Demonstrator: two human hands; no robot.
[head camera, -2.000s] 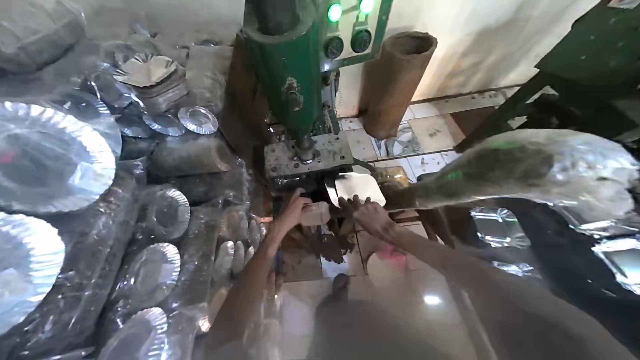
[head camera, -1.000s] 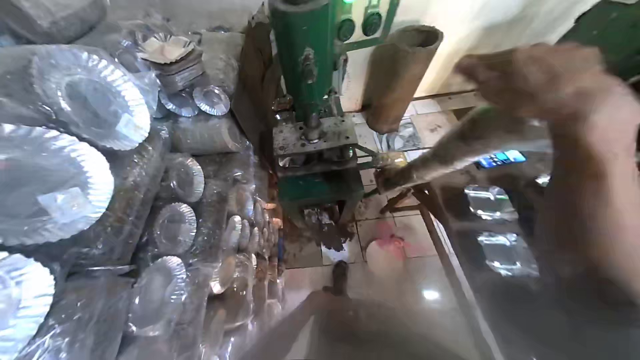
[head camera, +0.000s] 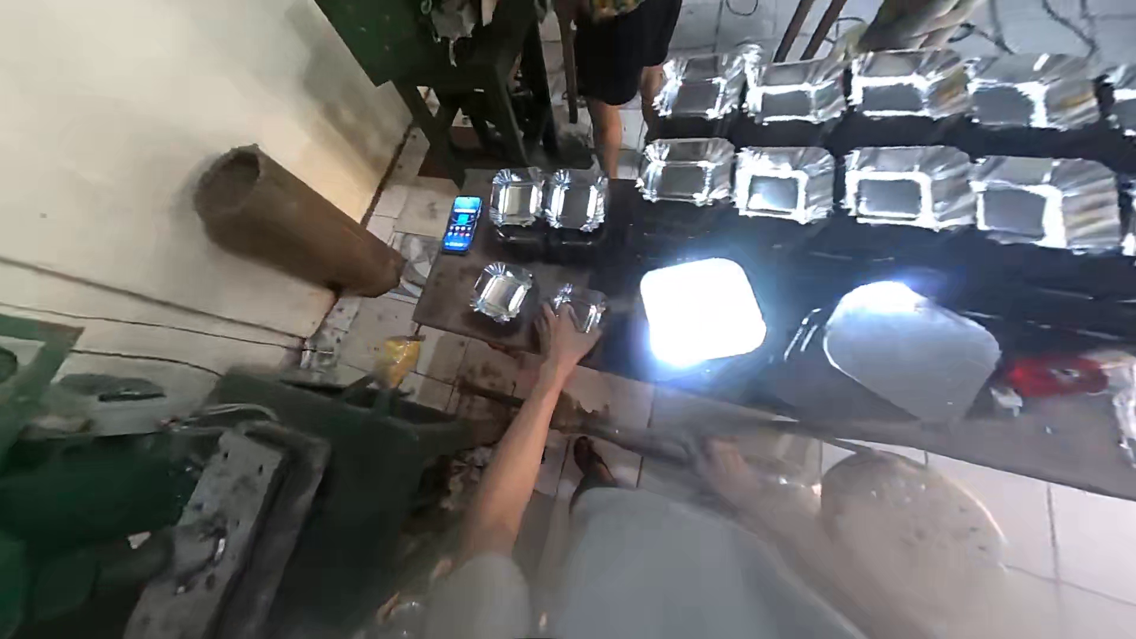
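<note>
My left hand (head camera: 568, 339) reaches to the near edge of a dark table, its fingers on a small silver foil tray (head camera: 584, 306). Another foil tray (head camera: 502, 293) lies just to its left. My right hand (head camera: 729, 463) is low in front of the table, blurred; whether it holds anything cannot be told. A brightly shining flat sheet with rounded corners (head camera: 703, 311) lies on the table right of my left hand. Farther right is a greyish flat sheet or stack (head camera: 910, 346), its shape smeared.
Foil trays (head camera: 785, 185) stand in rows at the back right, with two more (head camera: 517, 200) near a lit phone (head camera: 461, 224). A rusty pipe (head camera: 293, 222) leans at left. A green machine with a metal plate (head camera: 213, 524) is lower left. A person's legs (head camera: 608, 124) show behind the table.
The view has swung right, from the green press to the table. Two seconds ago both hands were at the press with a pale sheet; now my left hand is on a foil tray.
</note>
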